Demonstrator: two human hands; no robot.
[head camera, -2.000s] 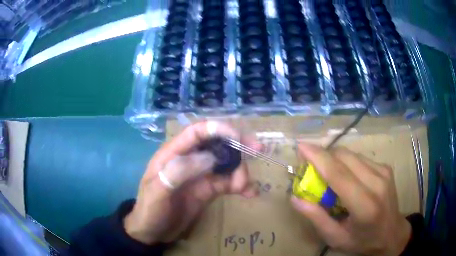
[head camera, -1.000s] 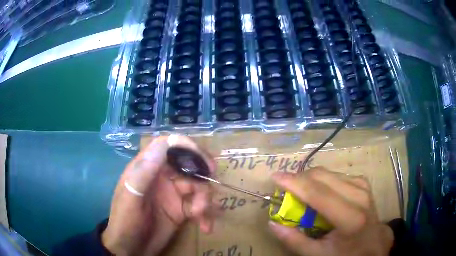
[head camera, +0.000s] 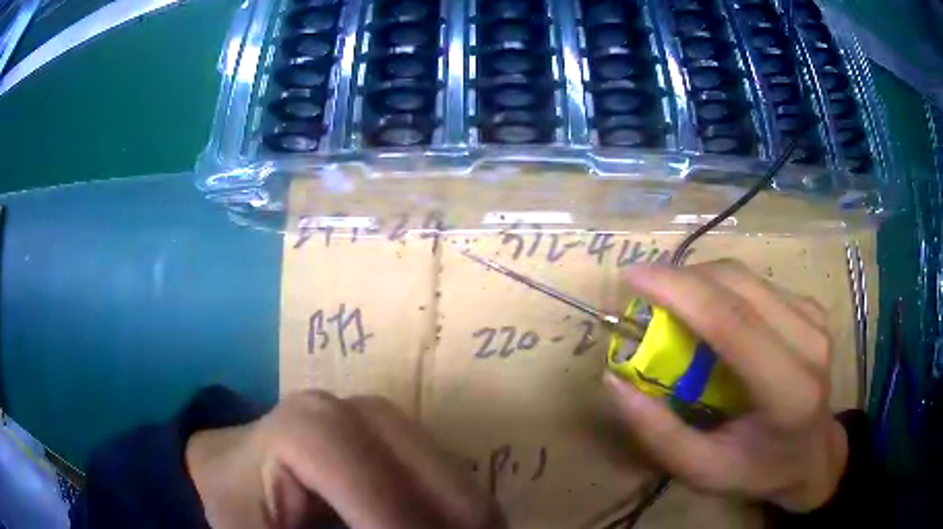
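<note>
My right hand (head camera: 744, 382) holds a tool by its fat yellow grip (head camera: 670, 356) with a blue band. Its thin metal shaft (head camera: 543, 286) points up and left over the cardboard sheet (head camera: 352, 274). My left hand (head camera: 346, 465) is low at the bottom edge, back of the hand up, with its fingertips cut off or hidden, so I cannot see whether it holds anything. A black cord (head camera: 724, 215) runs from near the right hand up across the tray's front edge. No round black part shows in the fingers.
A clear blister tray (head camera: 496, 165) with rows of black round parts (head camera: 514, 95) lies beyond the cardboard. Slim metal tweezers (head camera: 858, 310) lie at the cardboard's right side. A dark-jawed tool (head camera: 898, 356) lies further right. The green mat (head camera: 134, 134) is at the left.
My left hand has moved down toward the bottom edge and turned over, and the black part is no longer visible. The yellow tool's tip now points over bare cardboard. The view has shifted.
</note>
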